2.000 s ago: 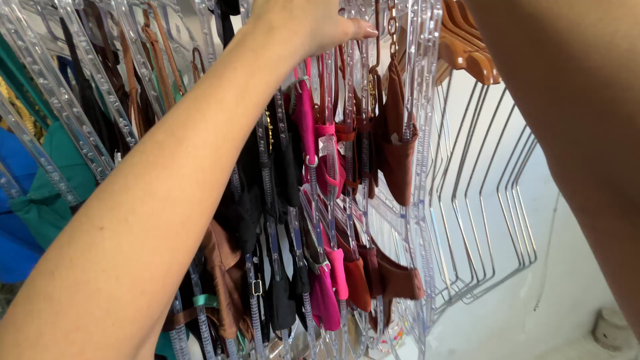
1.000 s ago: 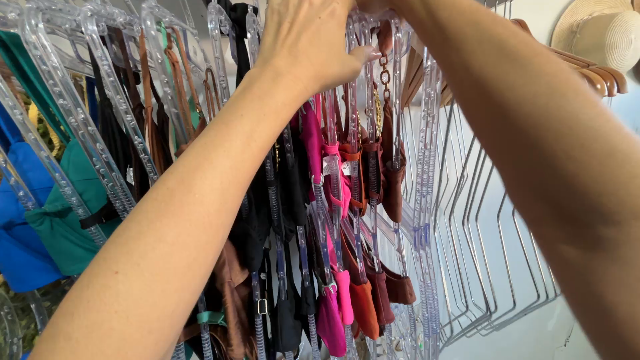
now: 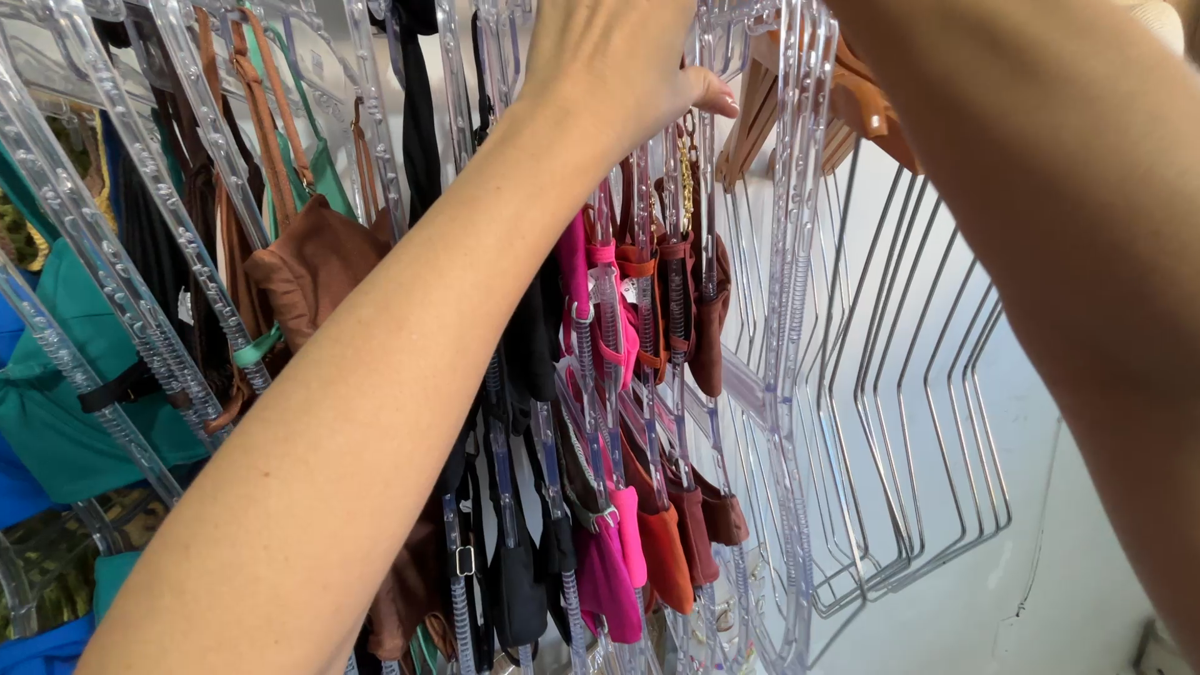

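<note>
My left hand (image 3: 623, 56) reaches up to the top of the clear plastic hangers (image 3: 797, 187), its thumb spread outward and its fingers cut off by the upper edge. What those fingers touch is hidden. My right forearm runs up the right side, with the hand itself beyond the top edge. Below my left hand hang swimwear pieces: a magenta one (image 3: 607, 572), an orange one (image 3: 667, 562), dark red and brown ones (image 3: 720, 511), and black ones (image 3: 518, 586). A gold chain (image 3: 687, 178) hangs just under my thumb.
Teal (image 3: 75, 394) and brown (image 3: 319, 267) swimwear hangs on clear hangers at left. Several bent metal-wire hangers (image 3: 900, 403) and wooden hangers (image 3: 858, 94) are at right, in front of a pale wall (image 3: 1059, 525). Part of a straw hat (image 3: 1158, 23) shows at top right.
A brown piece at left, behind my left forearm, now shows more fully. The view has shifted somewhat.
</note>
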